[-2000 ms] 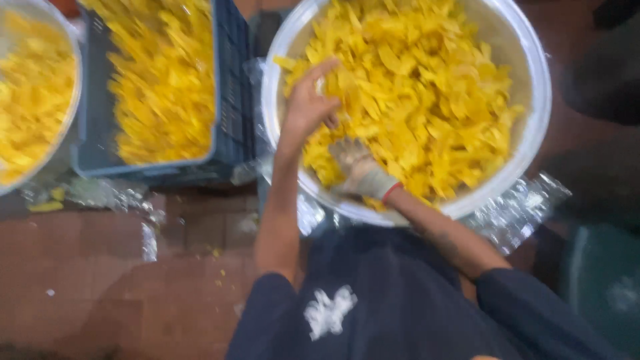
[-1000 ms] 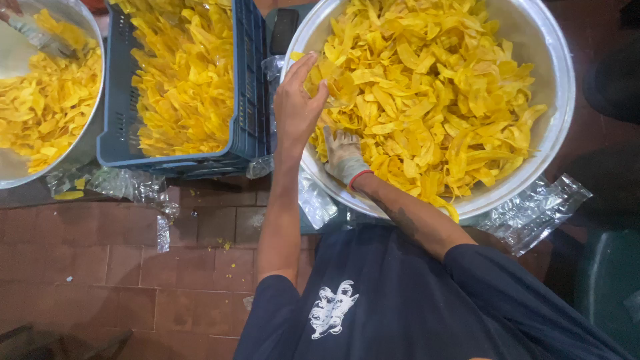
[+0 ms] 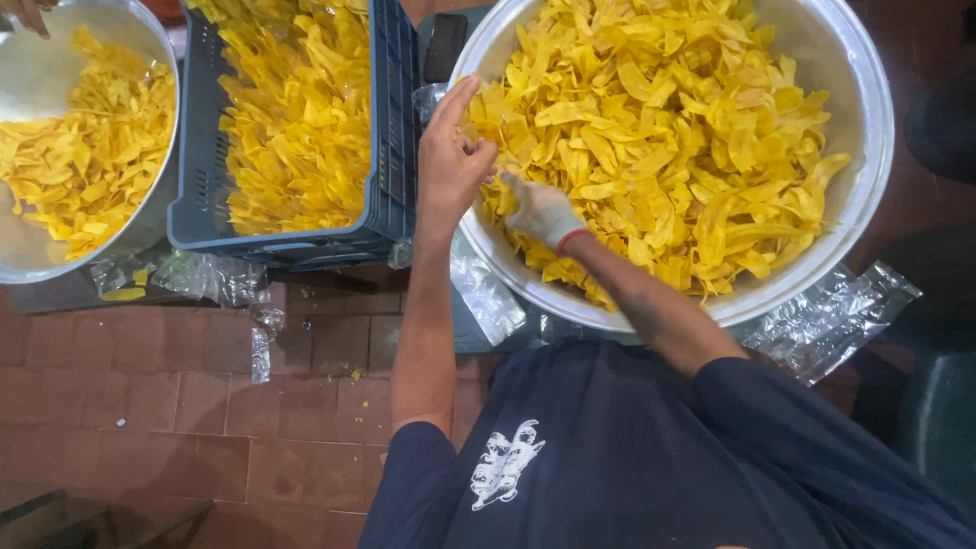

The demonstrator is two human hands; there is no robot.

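A wide metal bowl holds a heap of thin yellow chips, which look like fried plantain strips. At its left rim is my bare left hand, thumb and fingers bent together at the edge of what looks like a clear plastic bag with chips in it. My right hand, in a pale glove with a red cuff, lies just below and to the right, among chips at the bowl's left side. Chips touch its fingertips, but whether it grips any is unclear.
Left of the bowl stands a blue plastic crate of chips in clear bags. Farther left, another metal bowl holds chips, with another person's hand above it. A dark phone-like object and clear plastic bags lie around the large bowl.
My left hand's fingers have drawn closer together than a second ago. My gloved right hand remains at the bowl's left side. The other person's hand has moved up from the chips.
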